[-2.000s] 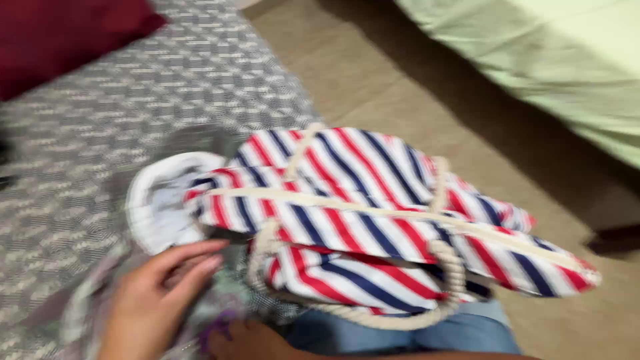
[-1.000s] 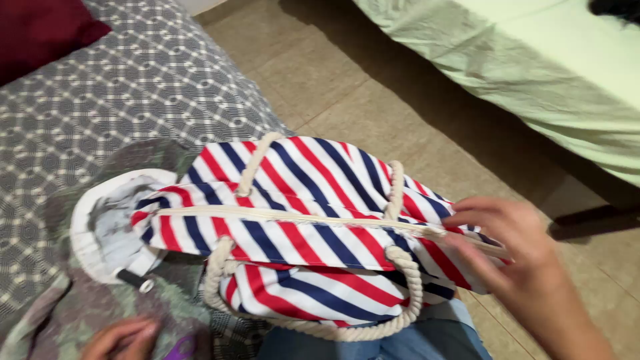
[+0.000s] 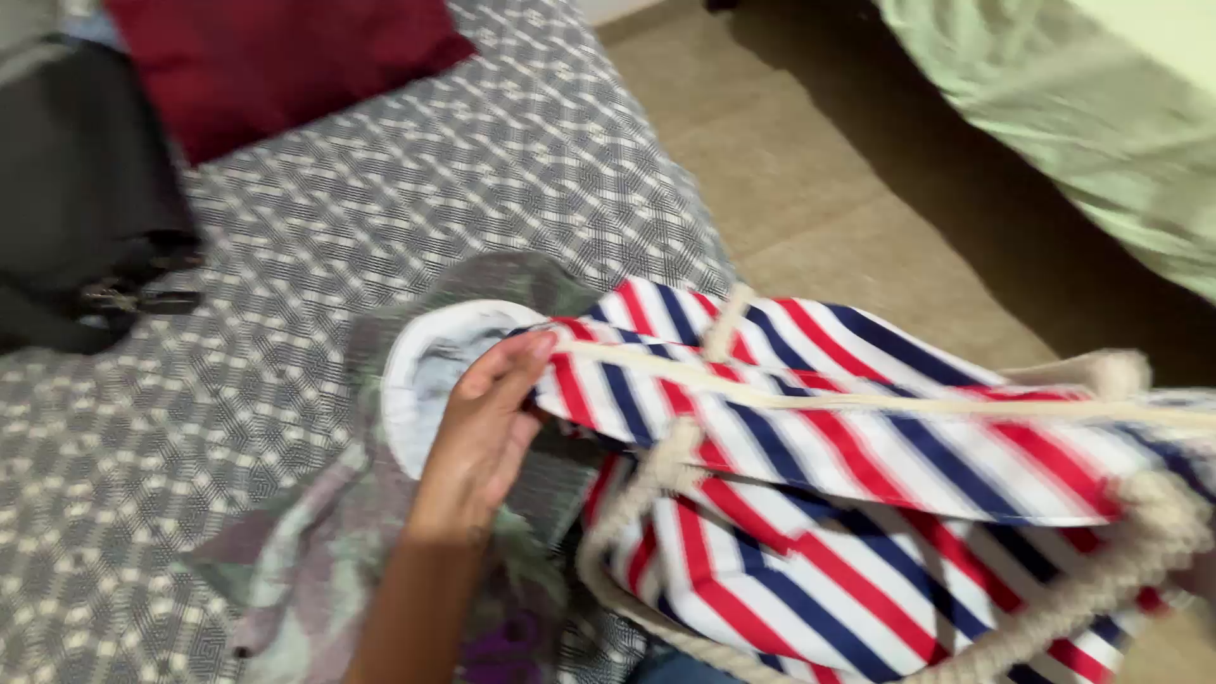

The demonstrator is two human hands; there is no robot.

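A red, white and navy striped fabric bag [image 3: 855, 446] with thick cream rope handles [image 3: 617, 570] and a closed cream zipper strip along its top lies across the lower right. My left hand [image 3: 499, 408] pinches the bag's left end at the end of the zipper between thumb and fingers. Beneath and behind that hand is a white-rimmed cap or hat [image 3: 408, 389], its inside facing up, on a camouflage-patterned cloth [image 3: 313, 579]. My right hand is not clearly seen; the bag's right end runs out of the frame.
The bed's grey patterned cover [image 3: 380, 209] carries a dark red cushion [image 3: 294, 66] and a black bag [image 3: 85, 190] with metal clips. Tiled floor [image 3: 798, 161] separates it from another bed with a pale green sheet [image 3: 1073, 123]. Something purple lies at the bottom.
My left hand has moved from the lower left onto the bag's left end. My right hand, over the bag's right end one second ago, is no longer clearly visible. The view has shifted left.
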